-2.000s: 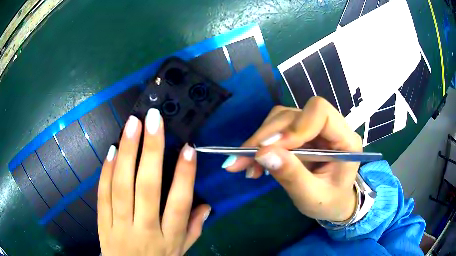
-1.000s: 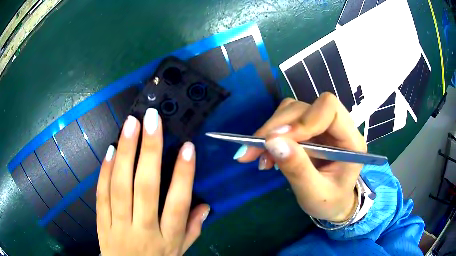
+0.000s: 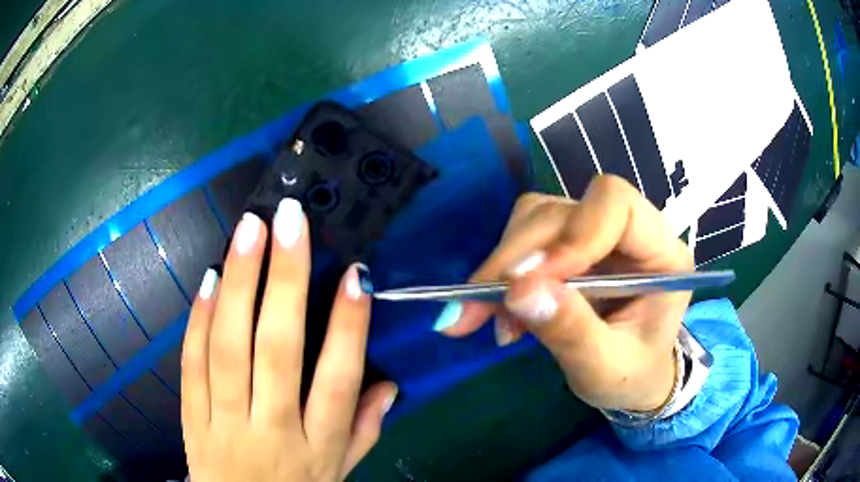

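Note:
A black camera housing (image 3: 354,179) with several round openings lies on the blue-edged adhesive sheet (image 3: 179,240). My left hand (image 3: 283,348) lies flat with its fingers spread over the housing's near part, which it hides. My right hand (image 3: 599,292) holds silver tweezers (image 3: 434,291) like a pen. The tweezer tip is at my left index fingertip, where a small dark bit shows beside the nail; I cannot tell whether the tip grips it.
A white release liner sheet (image 3: 721,85) with wide black strips and small black notched shapes is at the upper right. Other liner sheets (image 3: 721,221) with black strips lie beneath and beside it. The dark green bench (image 3: 217,85) has a yellow line (image 3: 827,85) at the right.
The tweezer tip moved right, off my left index fingertip, then came back to it. A small dark bit now shows at that fingertip. My left hand and the housing have hardly moved.

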